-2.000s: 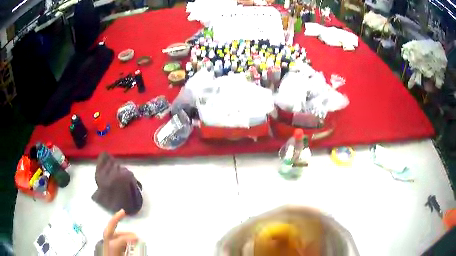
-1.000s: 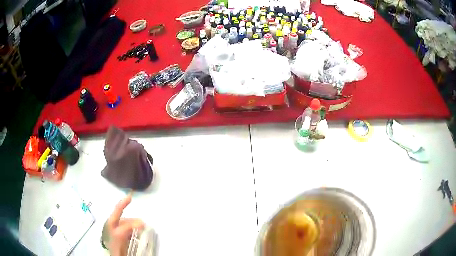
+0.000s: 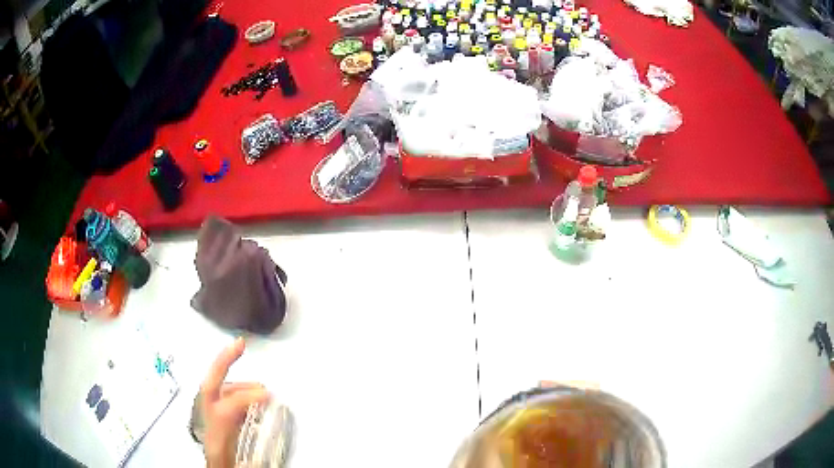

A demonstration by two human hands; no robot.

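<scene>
A clear drinking jar (image 3: 562, 434) with amber contents is very large and close at the bottom edge, cut off by it, its round rim towards me. A skin-coloured sliver, seemingly fingers of my right hand (image 3: 569, 385), shows behind its far rim; the rest of that hand is hidden. My left hand (image 3: 225, 416) is at the lower left, forefinger extended, other fingers curled around a clear ridged jar lid (image 3: 265, 437) held on edge. A peaked brown cloth cover (image 3: 236, 283) stands on the table just beyond the forefinger.
The white table (image 3: 393, 320) holds papers (image 3: 133, 402) at left, an orange-red basket (image 3: 66, 279) with bottles, a container of bottles (image 3: 574, 228), yellow tape (image 3: 668, 222) and a pale cloth. Bagged trims (image 3: 466, 110) and thread cones (image 3: 494, 32) stand on the red cloth (image 3: 732, 137).
The view has tilted down, so the table items sit higher in the picture. The jar has changed its tilt, and less of its inside shows than a second ago. My left hand still holds the lid.
</scene>
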